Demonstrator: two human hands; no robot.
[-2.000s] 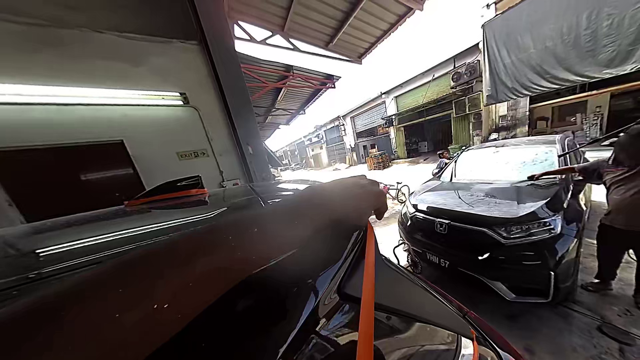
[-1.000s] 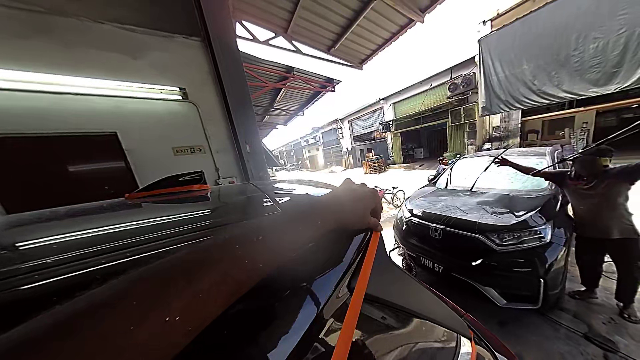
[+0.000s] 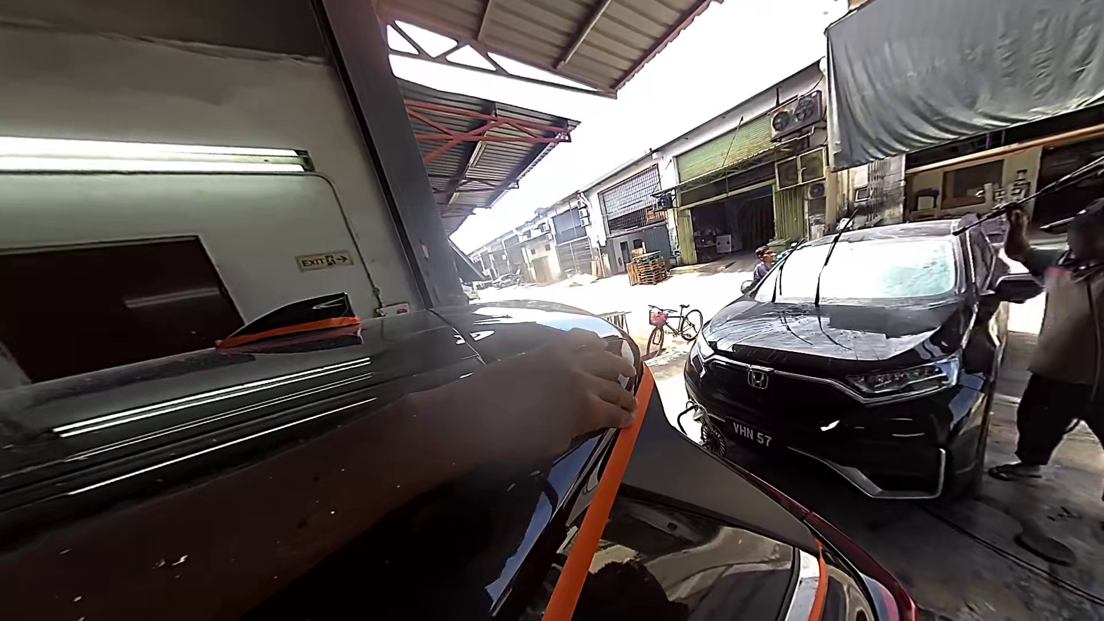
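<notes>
My left hand (image 3: 595, 379) reaches in from the lower left over a glossy black car roof (image 3: 345, 414). It lies palm down at the rear edge of the roof, its fingers bent over the upper end of an orange masking tape strip (image 3: 601, 509). Whether the fingers grip the tape or only press on it, I cannot tell. From there the strip slants down along the edge of the rear glass (image 3: 690, 556). More orange tape (image 3: 302, 328) runs around the base of a black shark-fin antenna (image 3: 297, 312). My right hand is out of view.
A black Honda SUV (image 3: 828, 371) with raised wipers faces me at the right. Beside it stands a co-worker (image 3: 1069, 336) holding a long wand (image 3: 1044, 185). A bicycle (image 3: 677, 323) and stacked pallets (image 3: 647, 267) are farther back. At the left is a wall (image 3: 129, 207).
My left hand was bunched at the tape's upper end a second ago; its fingers now lie flatter over the edge. The co-worker's arm, earlier stretched toward the SUV's windshield, is now raised beside the car.
</notes>
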